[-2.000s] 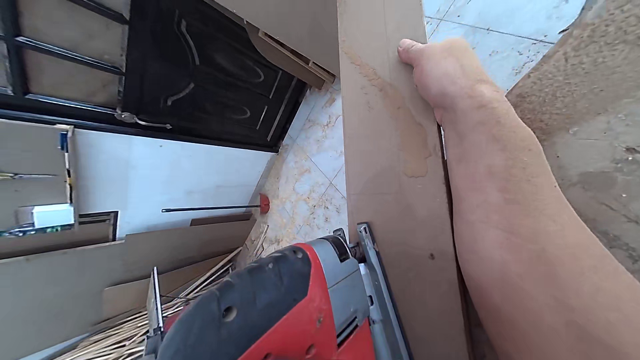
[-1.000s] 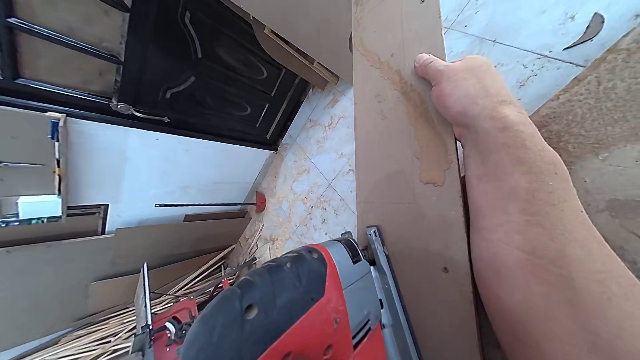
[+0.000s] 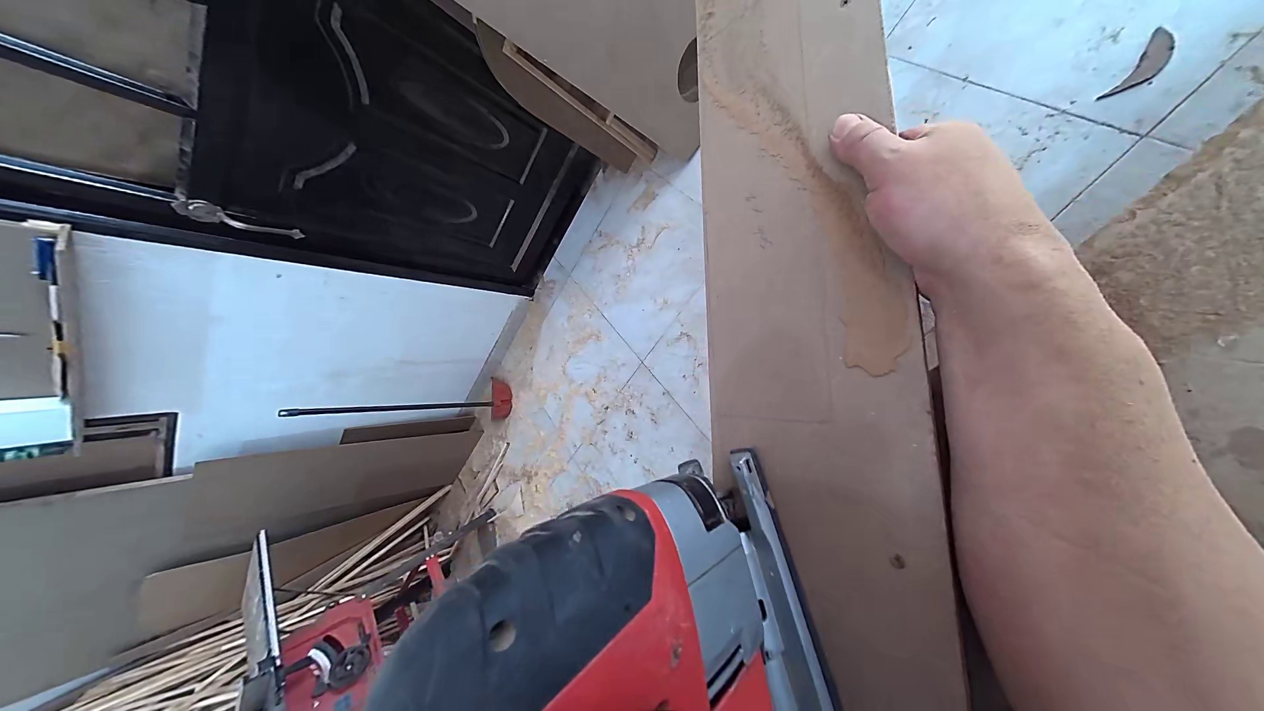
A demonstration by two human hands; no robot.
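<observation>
A long brown board (image 3: 820, 395) runs from top to bottom through the head view, with a streak of sawdust on its face. My right hand (image 3: 928, 188) grips its right edge, thumb on top; the fingers are mostly hidden. A red and grey jigsaw (image 3: 681, 583) with a black rubber grip stands at the board's left edge, lower centre. Its metal base plate (image 3: 780, 573) lies against the board, and the blade cannot be made out. No hand shows on the visible part of the jigsaw's grip. My left hand is out of view.
Sawdust litters the tiled floor (image 3: 632, 365). Thin wooden strips (image 3: 188, 662) and a red power tool (image 3: 336, 642) are at lower left, near leaning panels (image 3: 326, 494). A black door (image 3: 395, 128) is upper left; a dark curved offcut (image 3: 1145, 64) lies upper right.
The view has shifted somewhat, and the curved offcut on the floor, barely in frame earlier, shows fully. My right hand keeps its grip on the board.
</observation>
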